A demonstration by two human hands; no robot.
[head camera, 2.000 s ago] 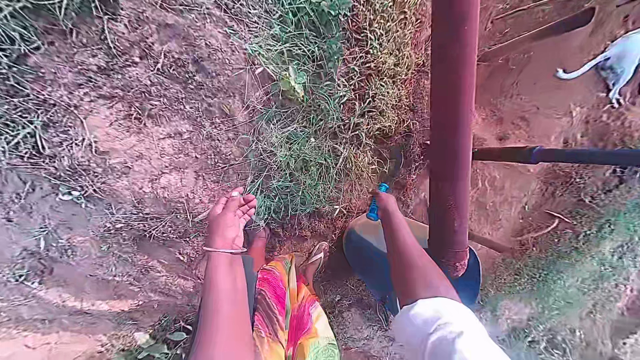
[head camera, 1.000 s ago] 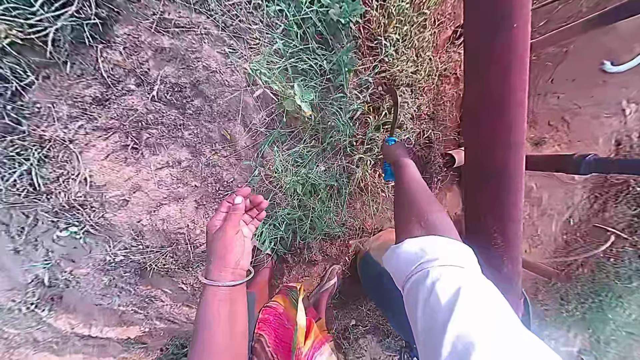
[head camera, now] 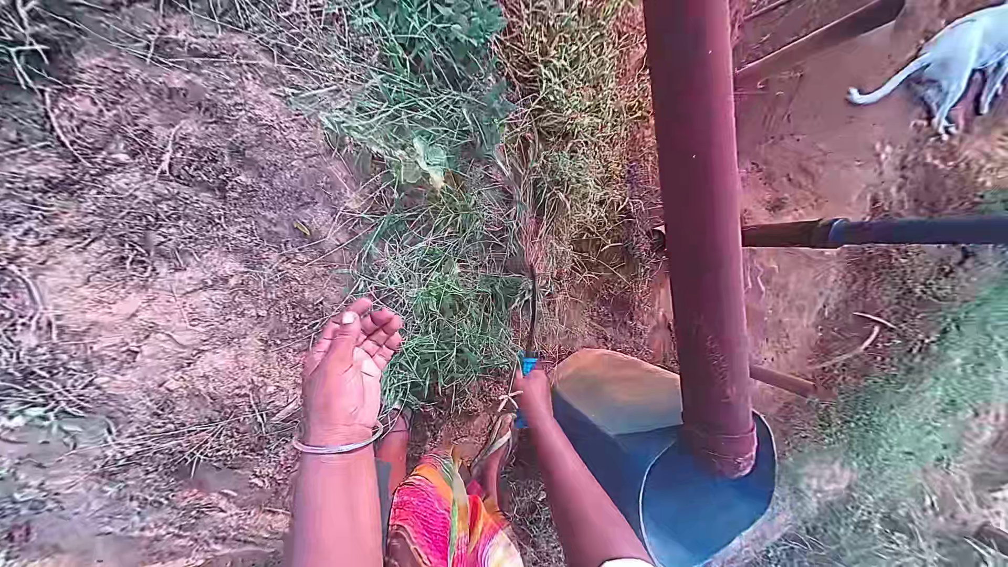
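My left hand [head camera: 350, 374], with a bangle at the wrist, is held palm up over the soil with its fingers half curled and nothing in it. My right hand [head camera: 534, 394] grips the blue handle [head camera: 528, 365] of a sickle. The sickle's thin dark blade [head camera: 534, 307] points away from me, at the edge of the green grass [head camera: 441, 315]. Its tip is hard to make out among the stalks. Below the hands are my feet in sandals and a bright patterned cloth [head camera: 453, 512].
A thick reddish pipe [head camera: 701, 197] rises at the right, over a blue container [head camera: 701, 496] beside my right arm. A dark horizontal pipe [head camera: 913, 231] runs off to the right. A white animal [head camera: 957, 59] lies at the upper right. Dry soil [head camera: 157, 291] spreads at the left.
My right hand, still on the sickle, has come back closer to my feet from farther out by the grass. My left hand remains raised and empty. The view has shifted.
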